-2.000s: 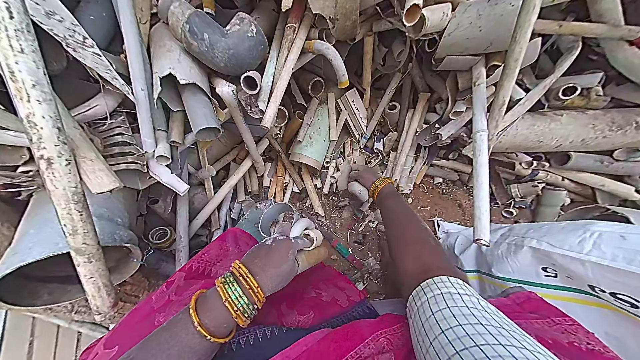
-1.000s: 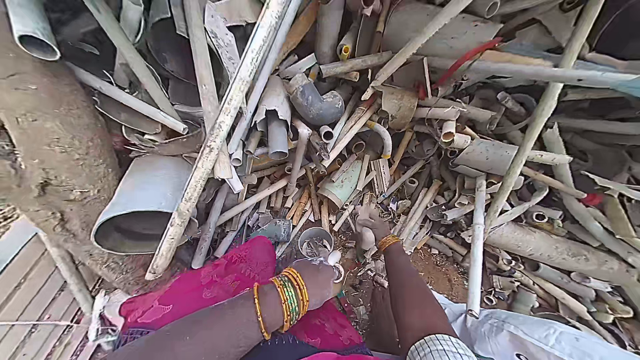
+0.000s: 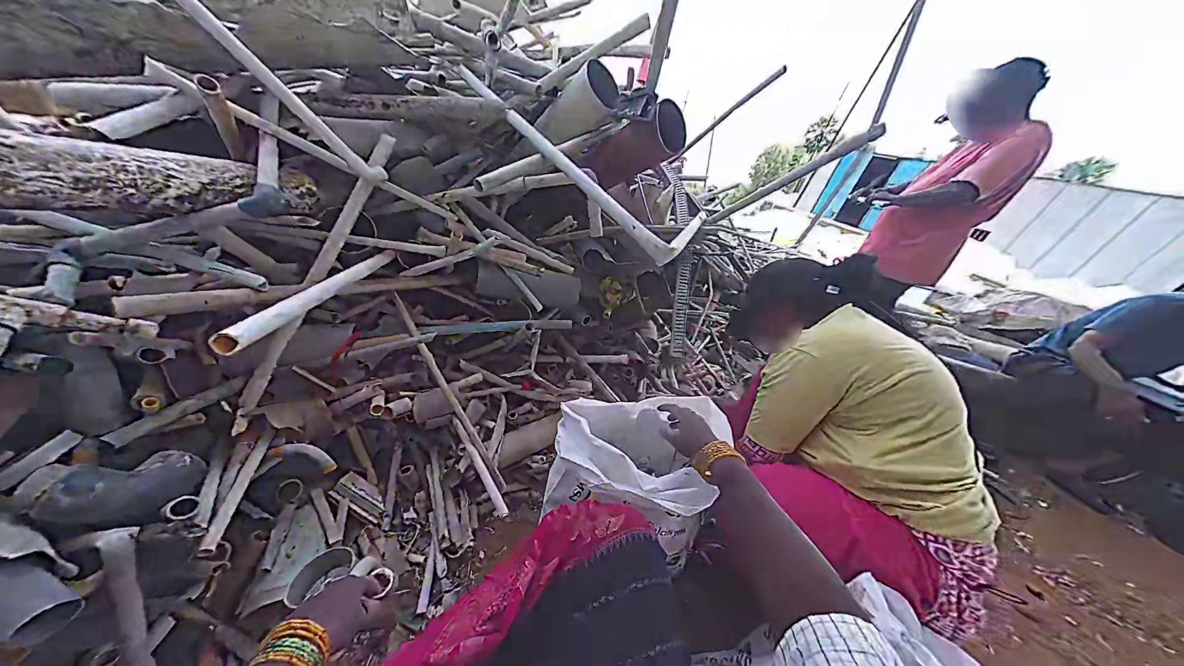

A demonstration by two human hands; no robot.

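Note:
At the lower left, my left hand is closed around short cut pieces of pipe; a pale pipe ring and a wider grey ring show at its fingers. My right hand is over the mouth of a white woven sack, its fingers spread at the opening; whether anything is under the palm is hidden. Bangles circle both wrists. The sack stands upright between my knee and the pile of scrap plastic pipes.
A person in a yellow shirt sits close on the right. Behind stands a person in a pink shirt, and another bends at the far right. Long pipes jut from the heap. Another white sack lies by my right forearm.
My right hand has left the pipe pieces on the ground and is now at the sack's mouth. My left hand still has rings of pipe. The view has swung up and right.

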